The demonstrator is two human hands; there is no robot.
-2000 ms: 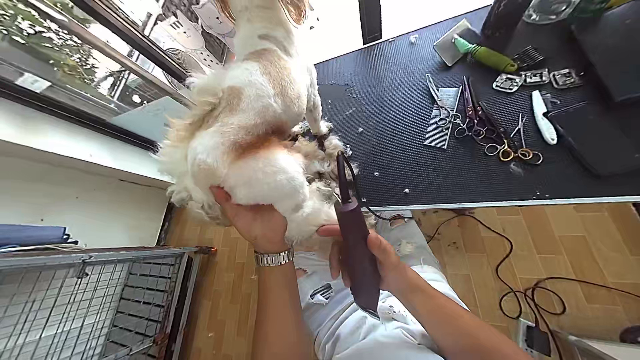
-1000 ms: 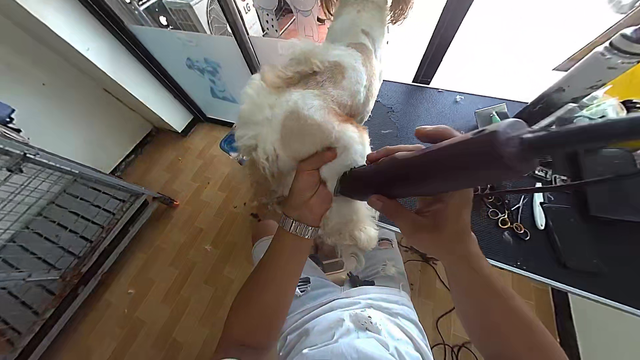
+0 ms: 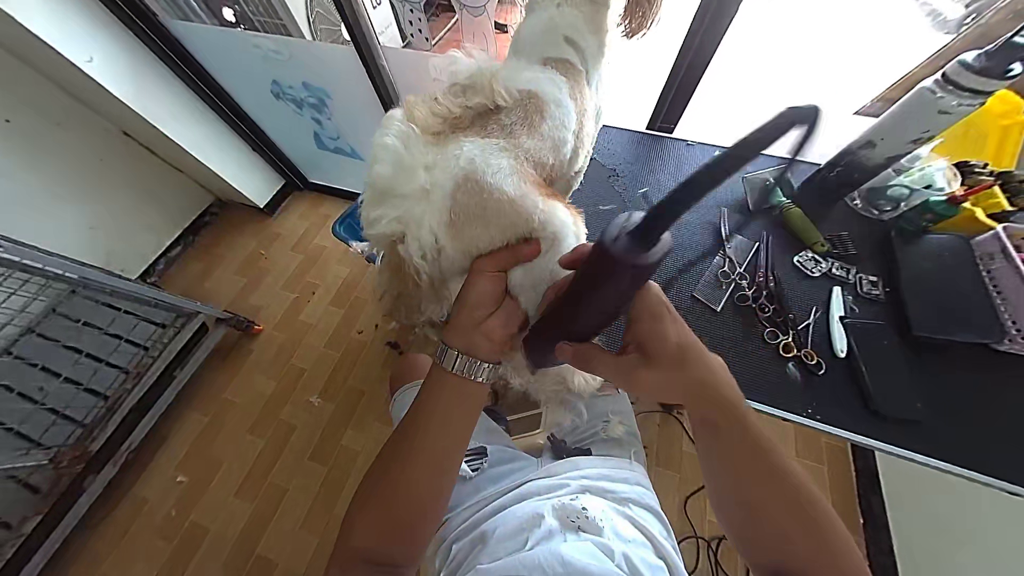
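Observation:
A white and tan dog [image 3: 480, 168] stands at the left end of the black grooming table [image 3: 800, 384], its rear toward me. My left hand [image 3: 490, 312], below a metal watch band, grips the dog's hind leg, thumb on top. In my right hand [image 3: 632, 344] is a dark purple electric clipper [image 3: 592, 296], its cord end pointing up and right. The clipper's lower end lies against the hind leg just right of my left hand; its blade is hidden. Long fluffy hair hangs at the lower leg [image 3: 560, 384].
Several scissors [image 3: 768, 296], a steel comb [image 3: 724, 276], a green-handled slicker brush [image 3: 796, 220], clipper blades [image 3: 840, 272] and a white-handled tool [image 3: 837, 322] lie on the table at right. A spray bottle [image 3: 896, 128] stands behind them. A wire cage [image 3: 96, 344] is at left.
The clipper has gone from nearly level to steeply tilted, its cord end raised. My left hand stays on the hind leg. Two seconds ago the clipper was upright, and the view has shifted since.

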